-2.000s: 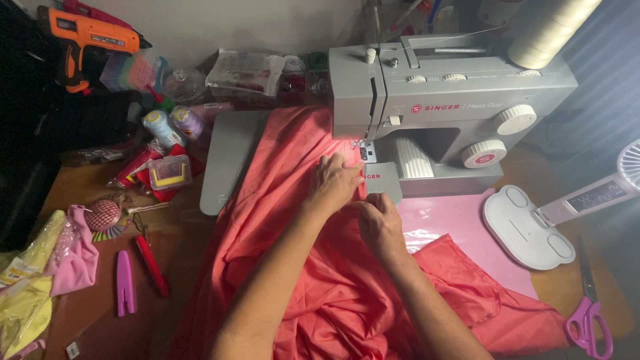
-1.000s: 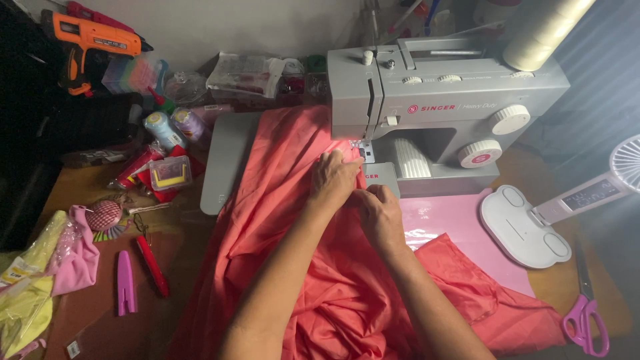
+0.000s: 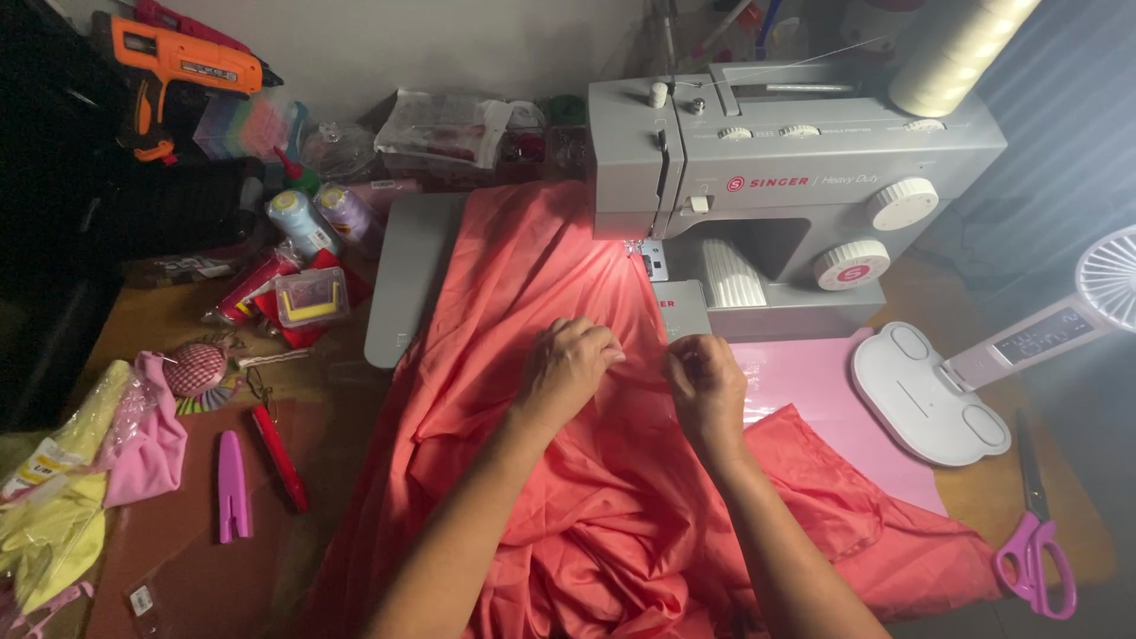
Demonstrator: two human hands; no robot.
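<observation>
A gray Singer sewing machine (image 3: 799, 151) stands at the back right. Coral satin fabric (image 3: 532, 257) runs from under its presser foot (image 3: 635, 248) down over the table in loose folds. My left hand (image 3: 572, 364) lies on the fabric below the needle area, fingers curled, with a bit of cloth seemingly pinched at the fingertips. To its right, my right hand (image 3: 707, 382) is closed by the fabric's right edge, just below the machine's bed; whether cloth is between its fingers is hard to see. A large cream thread cone (image 3: 958, 53) sits on the machine's top.
Purple-handled scissors (image 3: 1034, 550) and a white fan lamp (image 3: 932, 395) stand at the right. Leftward are purple thread snips (image 3: 232, 488), a red seam tool (image 3: 280, 457), a pincushion (image 3: 197, 366), thread spools (image 3: 302, 222) and an orange glue gun (image 3: 182, 67). A gray extension table (image 3: 408, 275) borders the fabric.
Both hands have moved down toward me, away from the presser foot, and are farther apart. More of the coral fabric shows between them and the needle.
</observation>
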